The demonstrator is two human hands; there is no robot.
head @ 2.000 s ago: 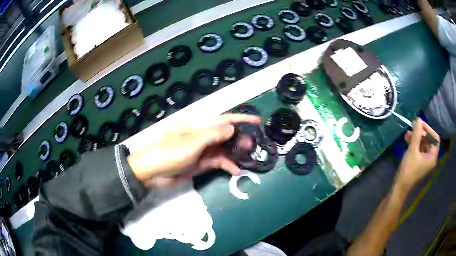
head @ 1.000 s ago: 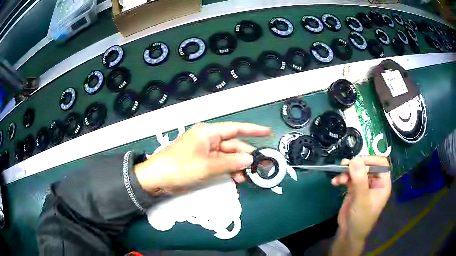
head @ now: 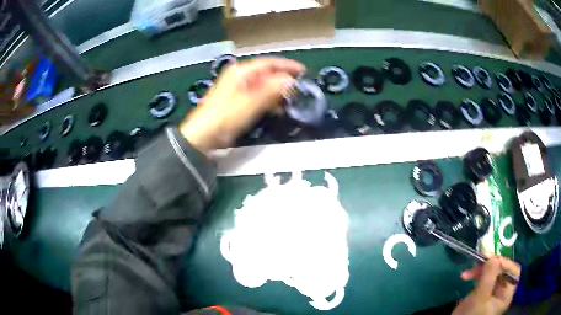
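My left hand is over the belt at the upper middle. It holds a fitted ring, a black ring with a pale C-shaped band, blurred. My right hand, cut off by the lower edge, holds silver-grey tweezers. Their tip points left and touches or hovers over the grouped slotted discs; I cannot tell which. A loose white C-shaped gasket lies left of the tweezers. A large bright pile of C-shaped gaskets lies on the green surface in the middle.
Rows of black rings stand on the belt beyond the white strip. An oval unit and a green sheet are at the right. A cardboard box and clear plastic case are at the back.
My left hand has moved up and away over the belt with the fitted ring. The tweezers have left that ring and now point at the grouped discs. The camera view has shifted left.
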